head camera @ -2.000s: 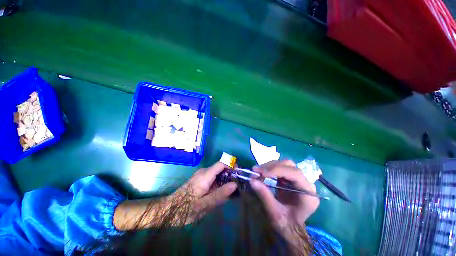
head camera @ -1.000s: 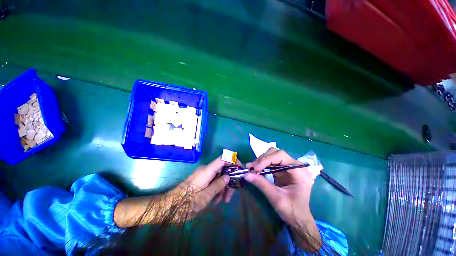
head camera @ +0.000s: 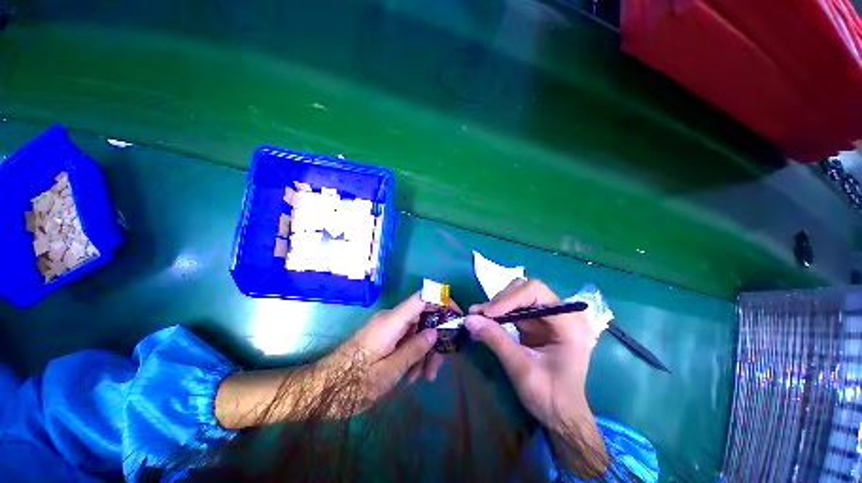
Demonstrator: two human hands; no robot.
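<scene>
A small dark round unit (head camera: 444,336) is held at the lower centre, with a white and yellow-orange tab (head camera: 435,292) sticking up from its edge. My left hand (head camera: 383,357) grips the unit from the left with thumb and fingers. My right hand (head camera: 536,347) holds dark, slim tweezers (head camera: 543,312) like a pen. Their light-coloured tip end lies over the unit's top; whether it touches cannot be told. The fingertips partly hide the unit.
A blue bin (head camera: 248,226) with pale pads stands ahead, another blue bin (head camera: 94,203) at left. White paper (head camera: 495,274), crumpled film (head camera: 595,308) and a dark pointed tool (head camera: 638,348) lie by my right hand. Red crates (head camera: 737,66) are upper right, ribbed trays (head camera: 784,387) lower right.
The tweezers first swung from pointing down-right to slightly up-right, their tip end over the unit. In the last second they turned slightly, showing a broader dark side. The unit stayed in my left hand.
</scene>
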